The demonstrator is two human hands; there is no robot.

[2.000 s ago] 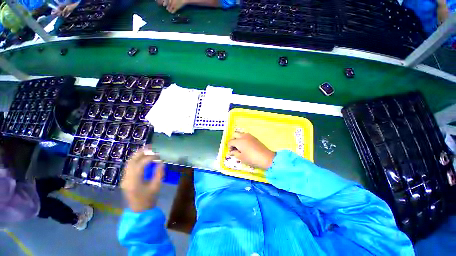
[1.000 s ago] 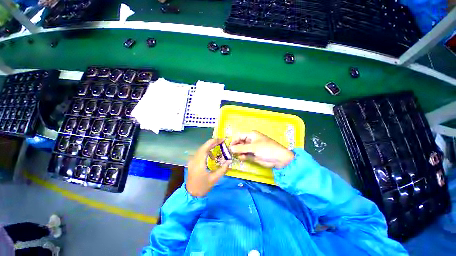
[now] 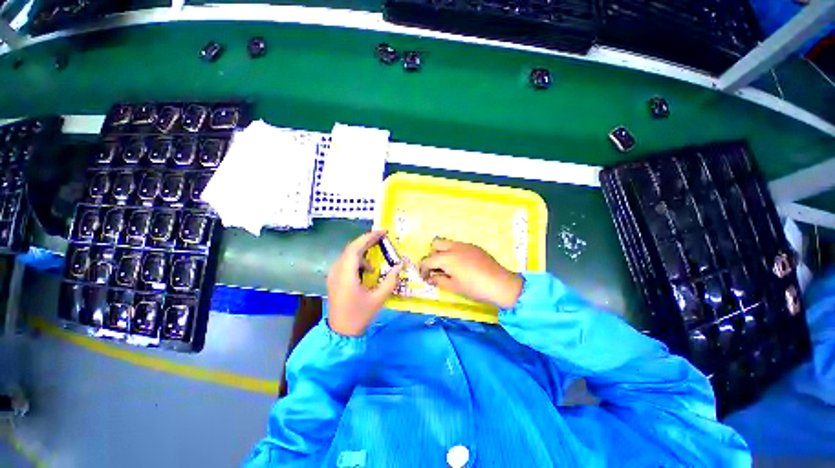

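Note:
My left hand (image 3: 355, 285) holds a small dark device housing (image 3: 390, 249) on edge between thumb and fingers, over the left part of the yellow tray (image 3: 458, 189). My right hand (image 3: 465, 271) is over the tray just right of the housing, its thumb and fingertips close together near small pale parts (image 3: 409, 274). Whether a part is between those fingertips is too small to tell. More small pale parts lie along the tray's right side.
A blister tray (image 3: 137, 219) with dark units stands left, stacked black blister trays (image 3: 714, 265) right. White sheets (image 3: 265, 175) and a dotted sheet (image 3: 346, 203) lie left of the yellow tray. Glinting bits (image 3: 572, 242) lie right of it. Dark units (image 3: 540, 78) sit on the green belt (image 3: 458, 101).
My left hand has come from beside the left blister tray to the yellow tray with a housing. My right hand has lifted to the housing and moved slightly away. The view has shifted.

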